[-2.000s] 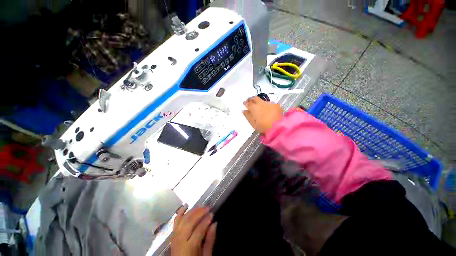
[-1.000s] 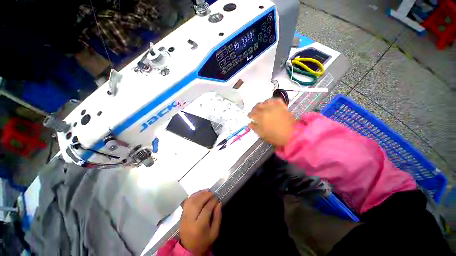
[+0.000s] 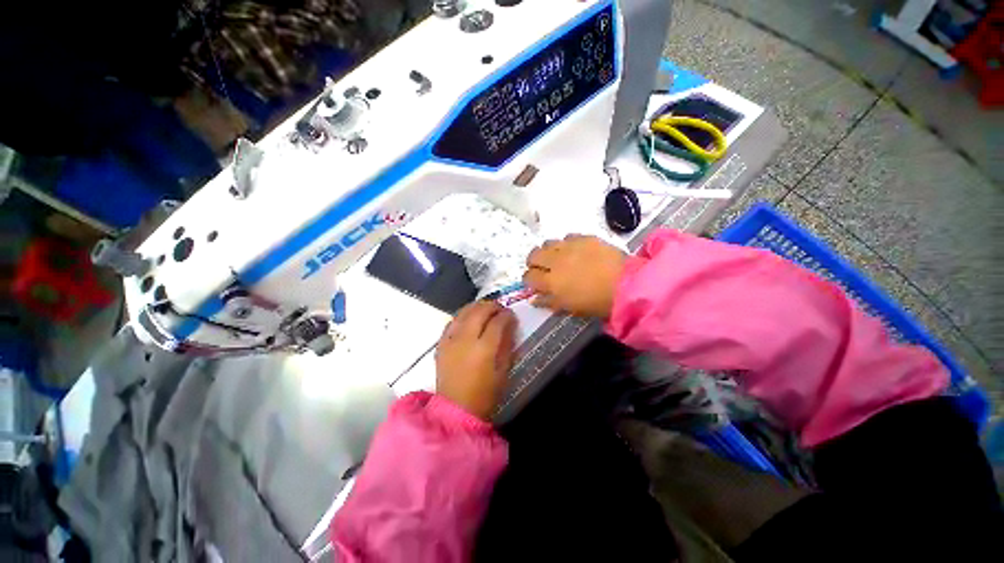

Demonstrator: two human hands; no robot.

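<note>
A pink and blue pen or pair of pens (image 3: pixel 514 295) lies between my hands on the white table. My right hand (image 3: pixel 577 275) has its fingertips at the right end, palm down. My left hand (image 3: pixel 477 357) has its fingertips at the left end. My fingers hide both ends, and I cannot tell whether either hand grips them. A flat black phone (image 3: pixel 422 272) lies just behind my left hand. A large grey garment panel (image 3: pixel 220 440) lies draped left of and under the needle area (image 3: pixel 313 333), untouched.
The white JACK machine (image 3: pixel 363 187) stands behind the phone. A crinkled clear bag (image 3: pixel 484 236) lies at its base. A black round object (image 3: pixel 622 208) and yellow-green scissors (image 3: pixel 688 143) are to the right. A blue mesh basket (image 3: pixel 870 297) is beyond my right sleeve.
My left hand has moved up and right from the table's front edge to the pens. My right hand has moved slightly left and down, uncovering the black round object.
</note>
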